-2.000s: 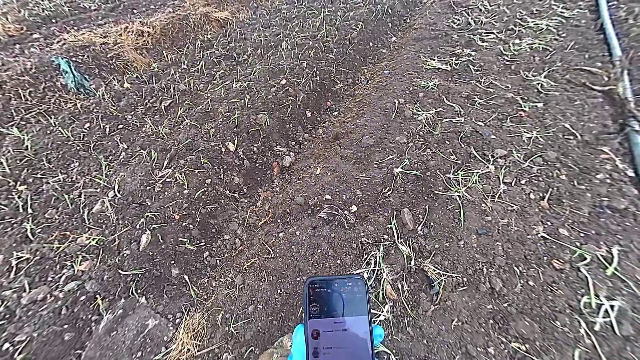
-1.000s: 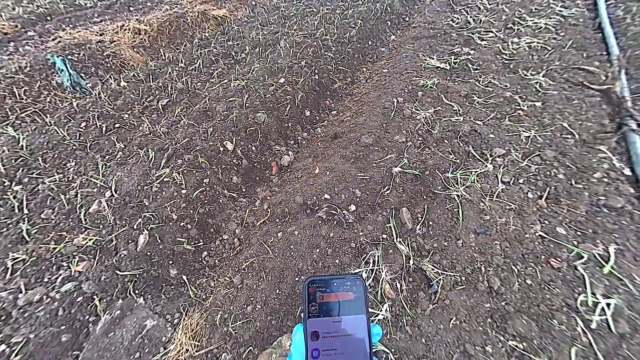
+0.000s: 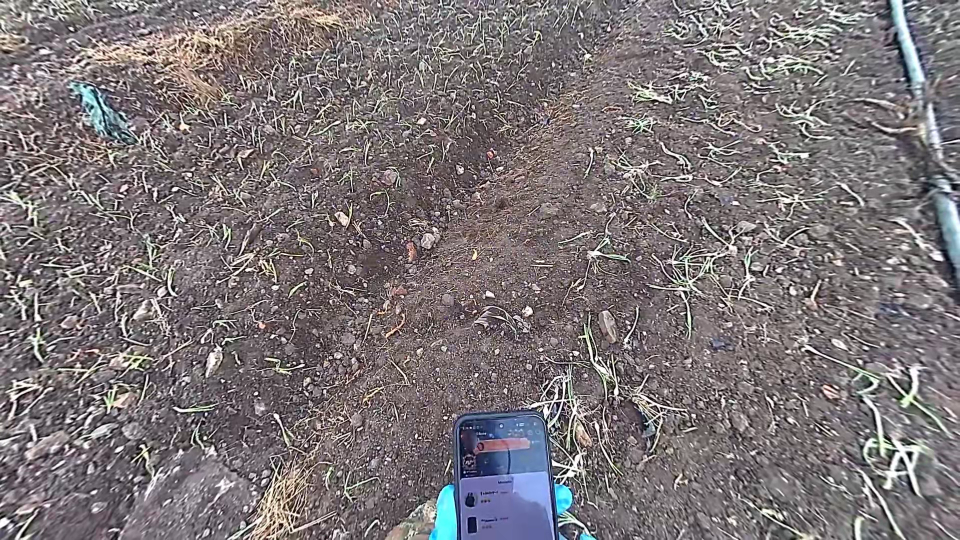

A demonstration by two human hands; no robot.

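Observation:
A smartphone (image 3: 504, 474) with a dark rim stands upright in view at the bottom middle, its lit screen facing me. The screen shows a dark picture with an orange band above a pale list bearing writing. Blue glove material shows along both sides of the phone. The larger part, at its left edge, appears to be my left hand (image 3: 444, 516), shut on the phone. Small blue fingertips show at the right edge; most of the hand is hidden behind the phone or below the frame. My right hand cannot be made out.
Brown soil with uprooted green seedlings (image 3: 686, 274) and small stones lies all around. A grey pipe (image 3: 946, 217) runs along the right edge. Dry straw (image 3: 202, 52) and a dark green piece of crumpled material (image 3: 103, 112) lie at upper left. A flat rock (image 3: 191, 499) is at lower left.
The upper picture on the phone's screen has changed from a dark scene to one with an orange band, and the list below has shifted. The phone and gloved hand have stayed in place.

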